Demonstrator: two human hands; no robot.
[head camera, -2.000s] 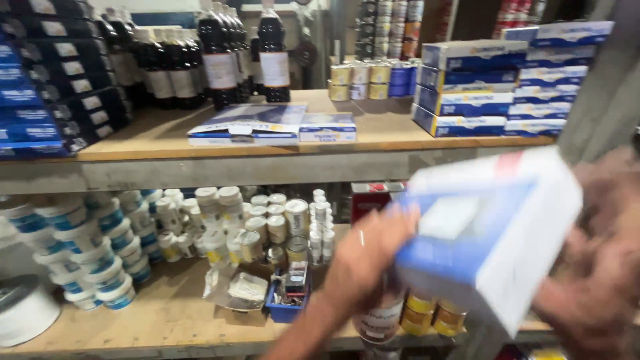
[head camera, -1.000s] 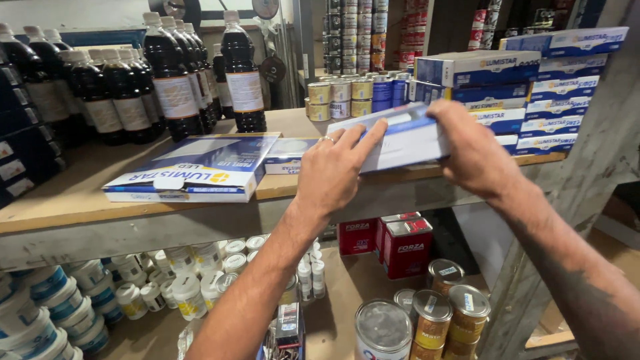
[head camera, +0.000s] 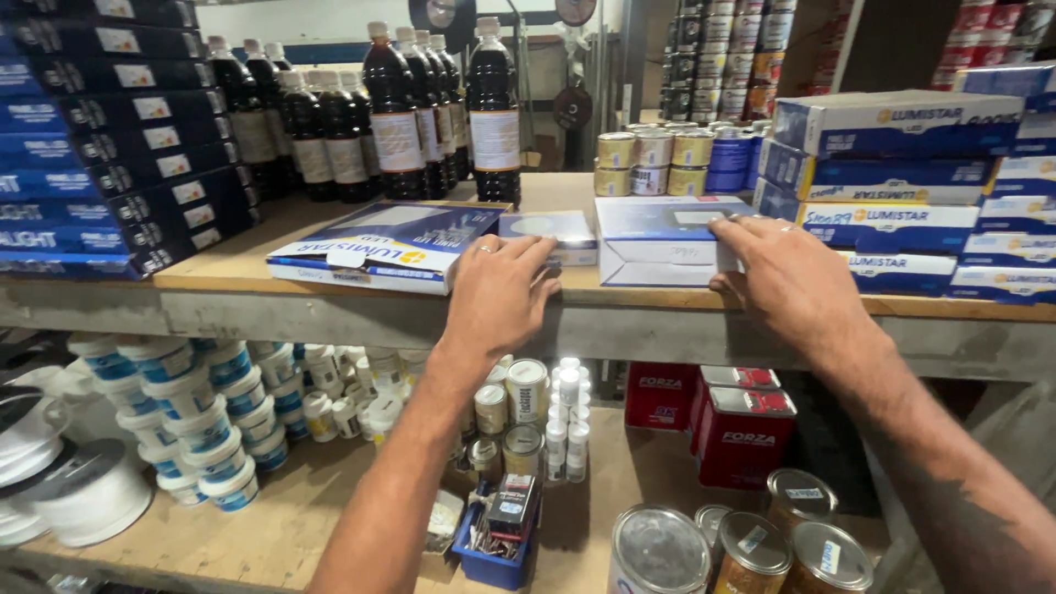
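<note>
On the upper wooden shelf, my right hand (head camera: 792, 268) rests on the right end of a blue and white carton (head camera: 652, 239), fingers on its top and thumb at its front. My left hand (head camera: 503, 289) is at the front of a small flat white and blue box (head camera: 553, 235), its fingertips by that box's near edge; whether it grips the box I cannot tell. Left of it lies a flat Lumistar LED panel box (head camera: 388, 239), its right corner partly behind my left hand. Stacked Lumistar boxes (head camera: 891, 223) stand just right of my right hand.
Dark blue boxes (head camera: 165, 157) are stacked at the left. Dark plastic bottles (head camera: 495, 124) and small cans (head camera: 652, 157) stand behind. Below are white tubs (head camera: 198, 421), red Forza tins (head camera: 747, 433), a blue bin (head camera: 495, 553), wire spools (head camera: 91, 491) and large cans (head camera: 660, 553).
The carton, held in the air between both hands a second ago, now rests on the shelf. My left hand has moved left, off the carton, to the small flat box. The view has shifted.
</note>
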